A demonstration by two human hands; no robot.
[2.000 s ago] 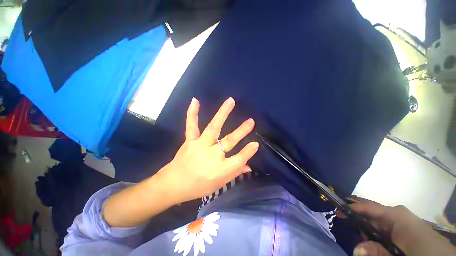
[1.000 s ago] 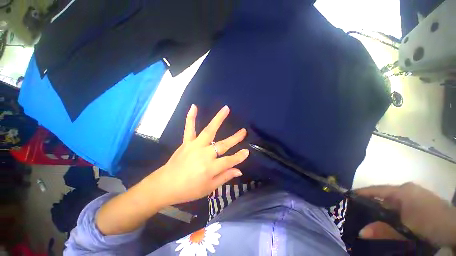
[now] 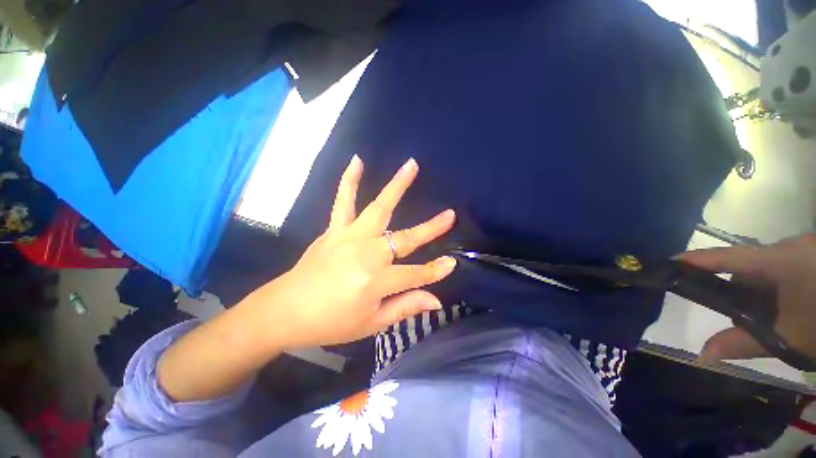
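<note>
A large navy garment piece (image 3: 546,134) lies spread over the white table and hangs over its front edge toward the lap. My left hand (image 3: 362,259) rests flat on it with spread fingers, a ring on one finger. My right hand (image 3: 760,304), partly cut off by the right edge, holds the black handles of the shears (image 3: 626,264). The blades point left, slightly apart, low over the navy cloth, their tips by my left fingertips. Whether cloth lies between the blades is hard to tell.
Black garment pieces (image 3: 170,80) lie on a bright blue sheet (image 3: 134,197) at left. An off-white sewing machine (image 3: 789,80) stands at upper right. A red stool or basket (image 3: 67,241) and dark scraps (image 3: 134,331) are low at left. The white table (image 3: 295,143) shows between the cloths.
The shears have turned from slanting to nearly level and their blades have parted somewhat. My right hand has moved up and right. My left hand stays spread on the cloth.
</note>
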